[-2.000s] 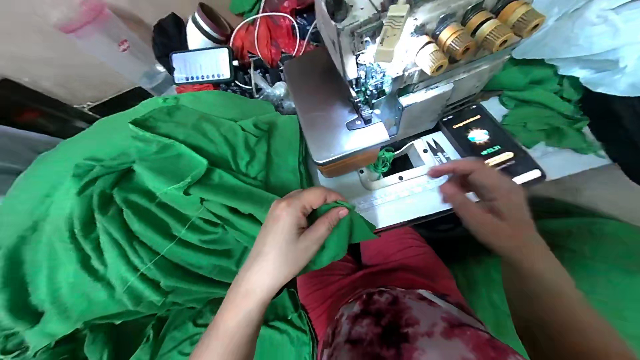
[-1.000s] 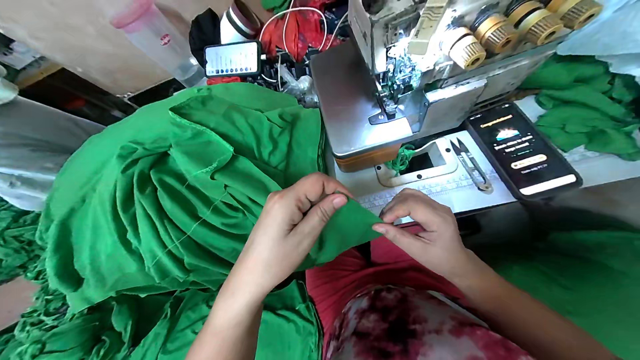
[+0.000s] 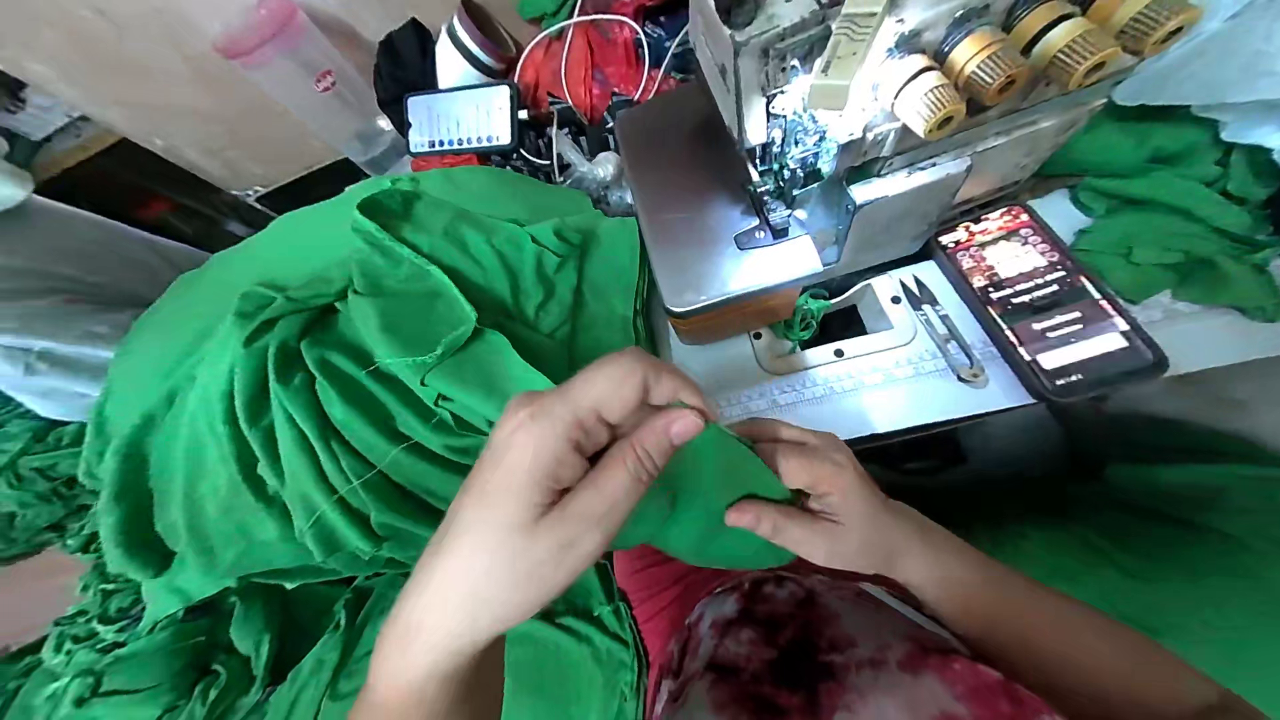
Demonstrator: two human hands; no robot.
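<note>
A large heap of green fabric (image 3: 400, 350) covers the left side and the lap. Near the centre my left hand (image 3: 590, 470) pinches its edge between thumb and fingers. To the right of it, my right hand (image 3: 815, 490) grips the same piece, which spans the short gap between the hands. Beyond them stands an overlock sewing machine (image 3: 720, 220) with its lamp lit and its presser foot at the plate. Thread snips (image 3: 945, 335) lie on the machine table beside a tangle of green thread (image 3: 803, 318).
A smartphone (image 3: 1050, 300) with a lit screen lies right of the snips. Another phone (image 3: 462, 118) leans behind the heap, near a pink-lidded bottle (image 3: 310, 85). More green cloth (image 3: 1180, 210) lies at the right. A measuring tape (image 3: 840, 385) runs along the table's front edge.
My right hand, apart from the fabric near the snips two seconds ago, has come to the cloth and grips it. The snips show fully now. The right-hand phone's screen has changed.
</note>
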